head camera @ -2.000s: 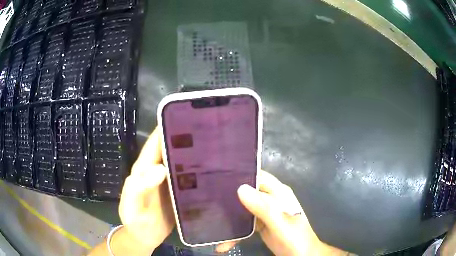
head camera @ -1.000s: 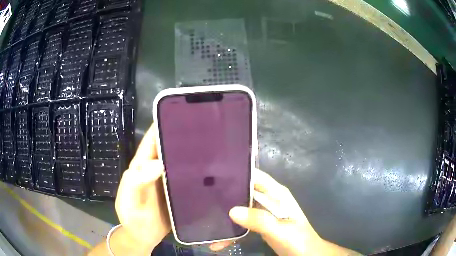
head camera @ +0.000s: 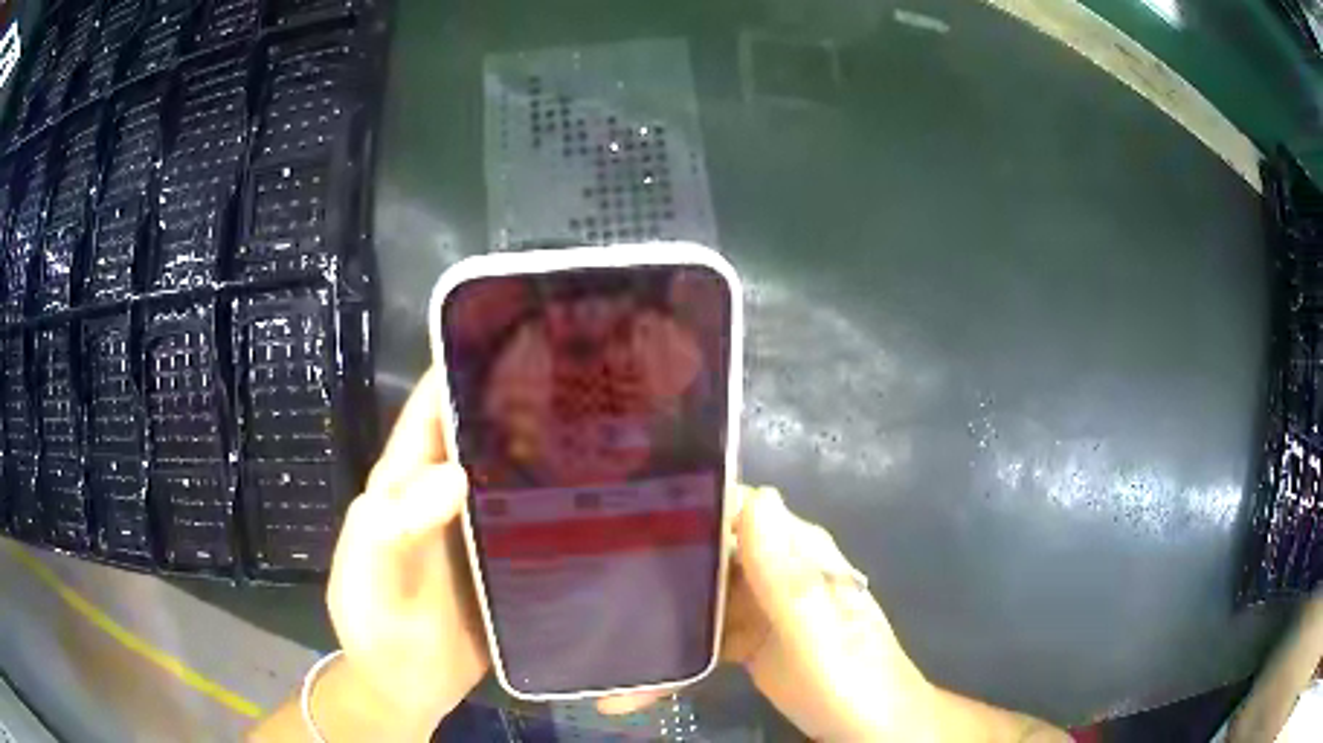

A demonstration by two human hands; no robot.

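A smartphone point(head camera: 595, 581) in a pale case is held upright in front of me, its screen lit with a reddish picture above and a paler area below. My left hand point(head camera: 406, 581) grips its left edge and wears a pale band at the wrist. My right hand point(head camera: 813, 617) holds its lower right edge, the thumb beside the screen, with a ring on one finger. The clear carrier sheet point(head camera: 595, 160) with rows of small dark dots lies on the dark green surface beyond the phone. The phone hides its near part.
A large shiny black tray point(head camera: 189, 290) with ribbed rectangular pockets fills the left side. Another black tray point(head camera: 1294, 436) stands at the far right edge. A pale edge strip point(head camera: 1146, 73) crosses the upper right. Grey floor with a yellow line shows at the lower left.
The phone screen has changed from a plain pinkish page to a reddish picture with bands below. My right thumb has moved off the screen to the phone's edge. The view has shifted slightly.
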